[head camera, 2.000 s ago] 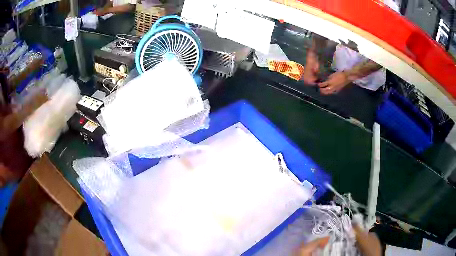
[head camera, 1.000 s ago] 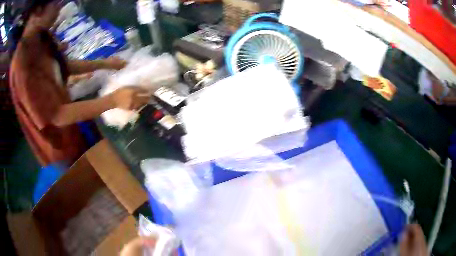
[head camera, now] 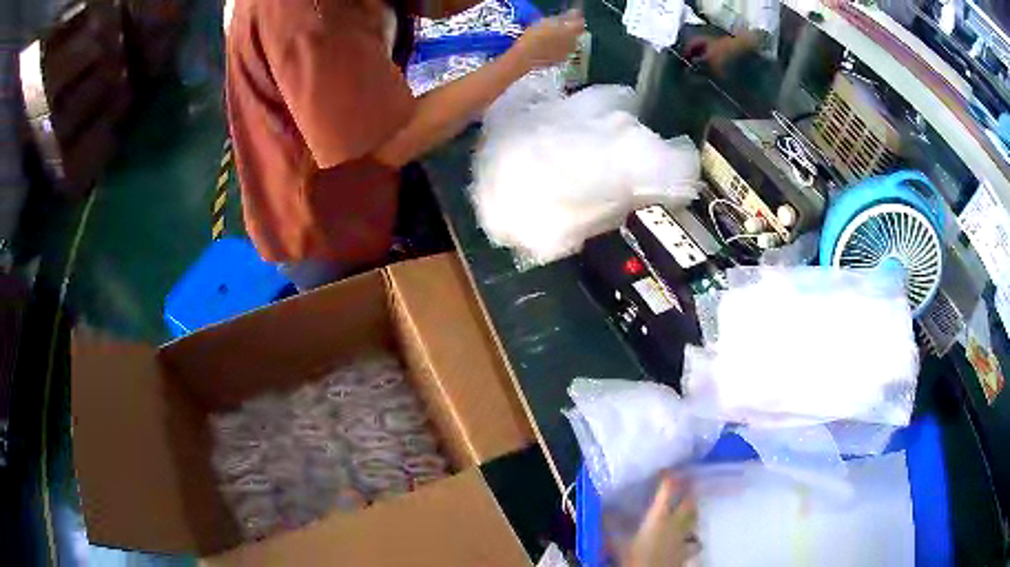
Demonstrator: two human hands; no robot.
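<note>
A blue tote (head camera: 931, 487) lies on the bench at the lower right, cut off by the picture's edge. A white liner sheet (head camera: 842, 521) lies in it. One hand, which looks like my left hand (head camera: 665, 529), is blurred over the tote's left part, with a hazy, translucent patch around it; whether it holds anything is unclear. My right hand is not in view. Clear bubble wrap bags (head camera: 637, 426) lie over the tote's back left corner. A stack of milky poly bags (head camera: 814, 343) lies behind the tote. An open carton (head camera: 443, 354) at the left holds many shiny bagged cables (head camera: 332, 443).
A person in a rust-red shirt (head camera: 321, 100) stands beyond the carton, arms over the bench. A heap of milky bags (head camera: 576, 166), a dark power box (head camera: 642, 299) and a blue desk fan (head camera: 886, 249) are on the bench. A blue stool (head camera: 227, 288) stands behind the carton.
The view has turned left, bringing the open carton fully into view. My left hand has moved from beside the tote to over it. My right hand has left the picture.
</note>
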